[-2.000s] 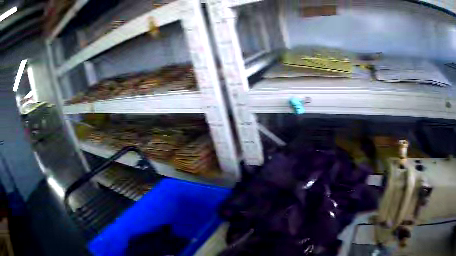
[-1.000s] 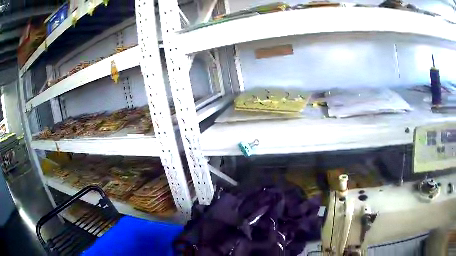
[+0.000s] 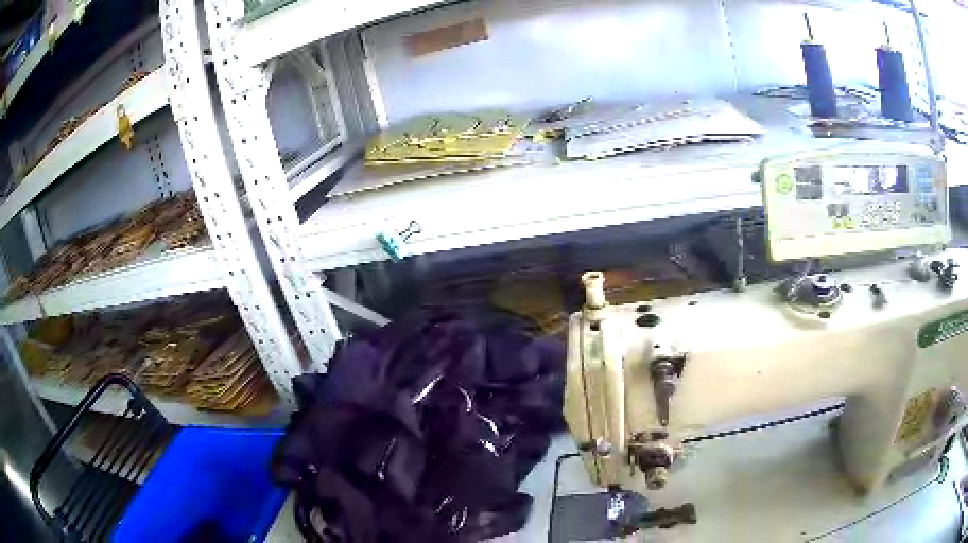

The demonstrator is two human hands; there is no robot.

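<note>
No hand is in view. A heap of dark purple to black garment pieces point(image 3: 425, 424) lies left of the machine head, with pale glints on it. The cream industrial sewing machine point(image 3: 743, 355) stands at the right, its head end beside the heap. A dark metal tension assembly point(image 3: 666, 377) sits on its face and a knob point(image 3: 593, 290) stands on top. The needle area point(image 3: 616, 504) is low at the head's left end, small and unclear. No cloth shows under it.
A blue plastic bin point(image 3: 202, 483) is at lower left beside a black tube frame point(image 3: 80, 424). White shelving point(image 3: 510, 212) stands behind, with a teal clip point(image 3: 398, 242), yellow boards point(image 3: 441, 140) and two dark thread cones point(image 3: 817, 80). The control panel point(image 3: 854, 202) stands above the machine arm.
The view has turned right and down. The heap and bin have shifted left in the picture, and more of the machine, its control panel and the thread cones now show. No hand appears.
</note>
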